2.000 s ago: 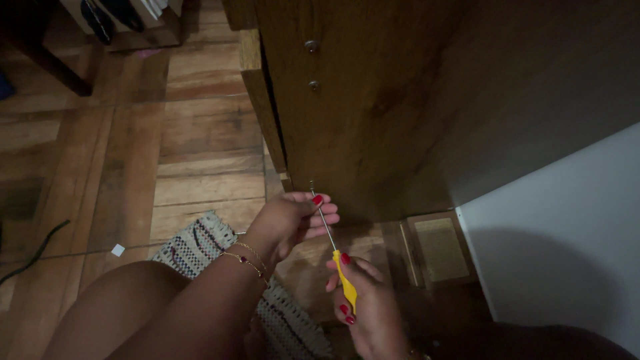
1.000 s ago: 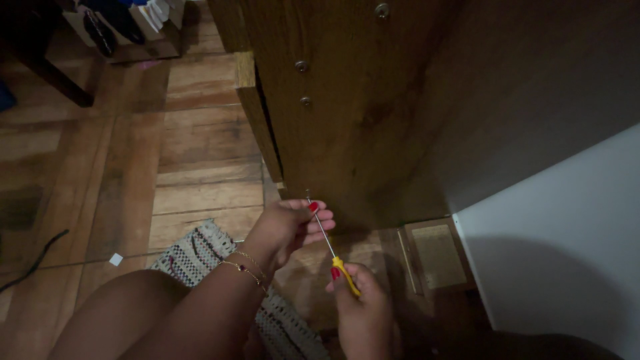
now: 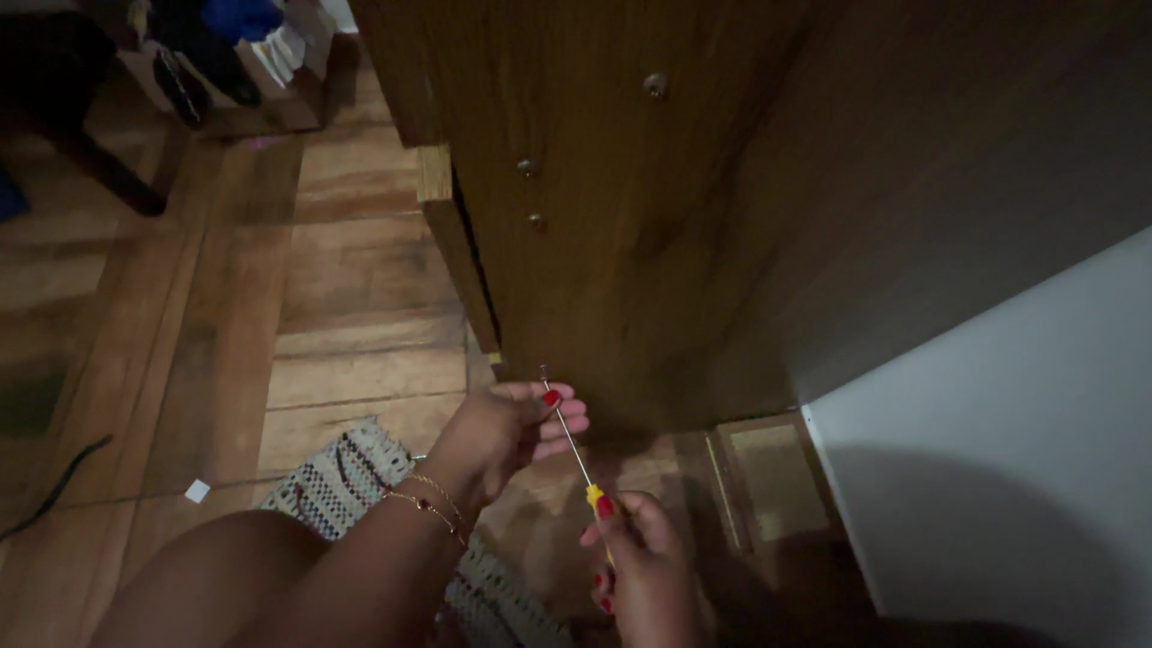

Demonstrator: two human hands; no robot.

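Note:
A screwdriver (image 3: 594,497) with a yellow handle and a thin metal shaft points up and away toward the lower part of a dark wooden furniture panel (image 3: 612,297). My right hand (image 3: 643,558) is closed around its handle. My left hand (image 3: 531,418) pinches the shaft near the tip between thumb and fingers, the other fingers spread beside it. The tip meets a small screw (image 3: 544,371) low on the panel; how deep the screw sits cannot be told. Higher up, metal screw heads (image 3: 527,167) show on the panel.
A woven rug (image 3: 342,477) lies on the wooden floor under my left arm. A white wall or panel (image 3: 990,405) stands at right. A cardboard box (image 3: 270,112) with dark and blue things is at top left. A dark cable (image 3: 63,481) and a small white square (image 3: 197,490) lie at left.
My right hand has shifted its grip on the yellow handle, now covering more of it. My left hand stays on the shaft. The view has moved slightly.

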